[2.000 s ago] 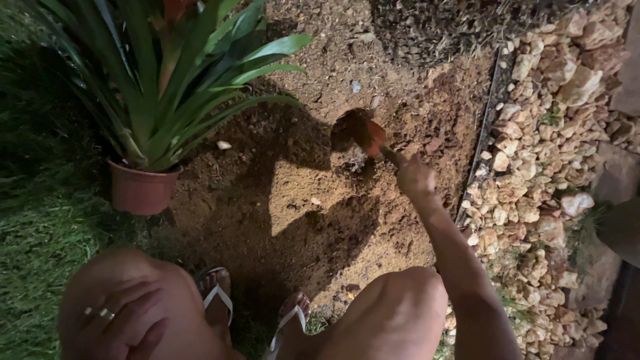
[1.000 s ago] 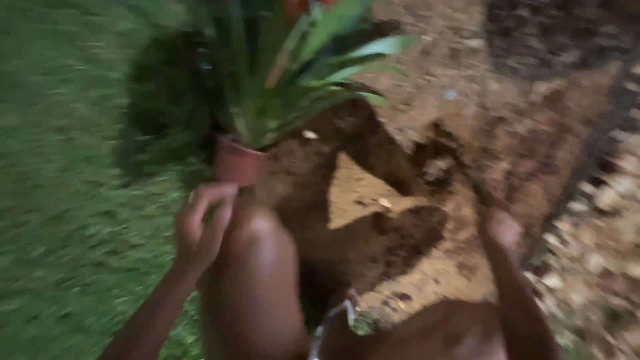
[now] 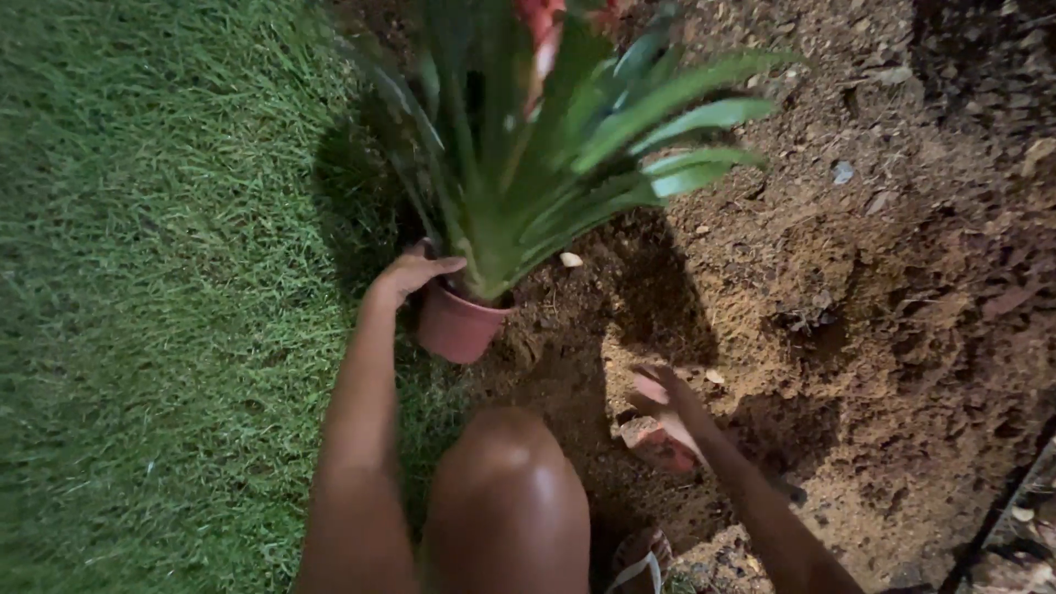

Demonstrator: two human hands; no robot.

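A bromeliad (image 3: 495, 239) with long green leaves and a red flower stands in a reddish plastic pot (image 3: 462, 326) where the grass meets the soil. My left hand (image 3: 417, 271) is at the pot's left rim, thumb against the base of the leaves and the other fingers hidden behind. My right hand (image 3: 660, 396) is over the soil to the right of the pot, fingers apart, with no hold on anything visible. Beneath it lies the orange-red blade of a hand trowel (image 3: 664, 450), partly covered by my wrist. A shallow hole (image 3: 817, 330) shows in the soil further right.
Grass (image 3: 190, 289) covers the left side, and brown soil (image 3: 907, 330) the right. My bent knee (image 3: 511, 470) is below the pot, beside a sandalled foot (image 3: 639, 565). Dark edging (image 3: 1002, 511) borders stones at the lower right. A pale pebble (image 3: 571, 259) lies near the leaves.
My left hand has gone from my knee to the plant pot. My right hand has let go of the trowel, which it held at the hole, and is now nearer the pot. The view has shifted left.
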